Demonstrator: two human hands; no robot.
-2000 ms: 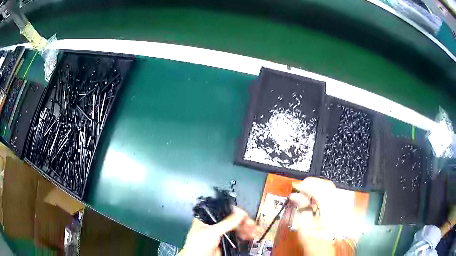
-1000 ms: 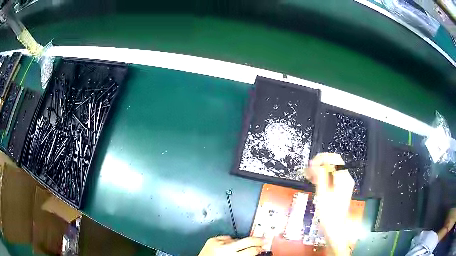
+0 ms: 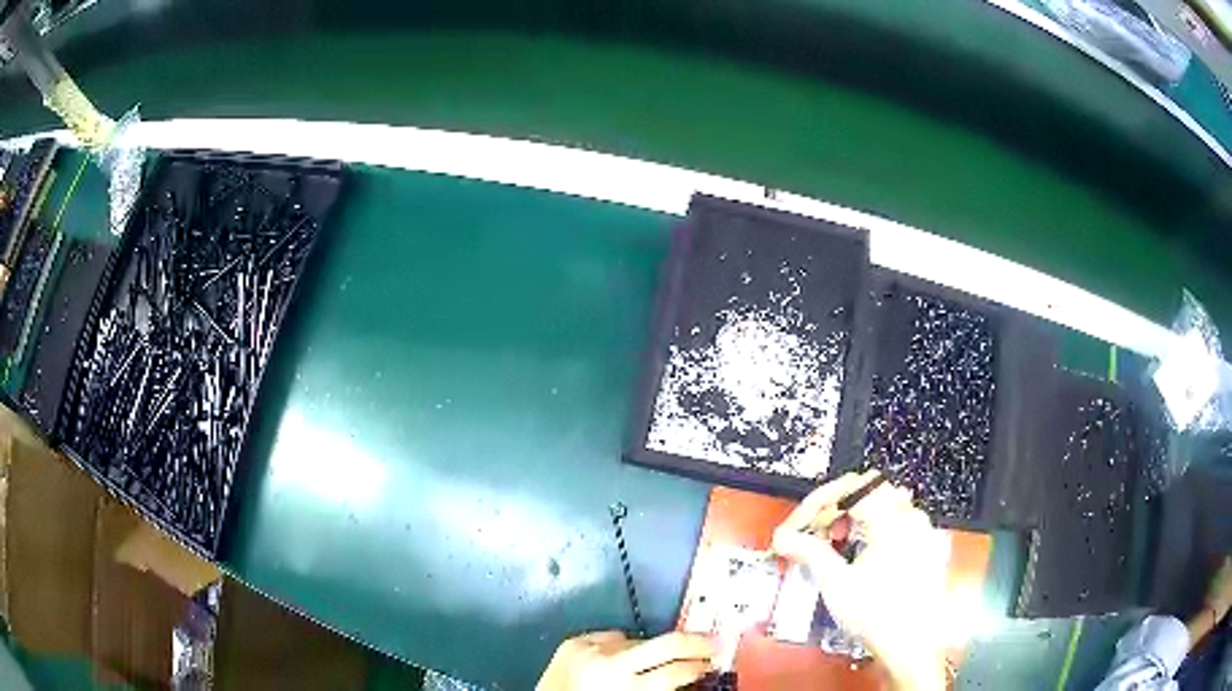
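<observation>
My left hand (image 3: 628, 664) is at the bottom edge, partly cut off, its fingers at the near left part of the fixture (image 3: 740, 594); what it holds is hidden. My right hand (image 3: 871, 560) is over the fixture on the orange base board (image 3: 743, 510), closed on dark, pen-like tweezers (image 3: 862, 491). Whether the tweezer tip holds a part cannot be seen. One slim black rod (image 3: 626, 570) lies on the green bench left of the board. Small silver-white parts (image 3: 757, 371) are heaped in the black tray behind the board. Small black parts (image 3: 932, 405) fill the tray right of it.
A large rod tray (image 3: 203, 344) full of black rods is at the far left, above a brown carton (image 3: 135, 554). A tray with sparse dark parts (image 3: 1092, 473) is at the right, beside a coworker's sleeve (image 3: 1148, 655). A white rail (image 3: 473, 151) edges the green conveyor belt behind.
The black bunch seen earlier in my left hand is out of sight, and one rod lies on the bench. My right hand has moved from over the small-parts trays back to the fixture.
</observation>
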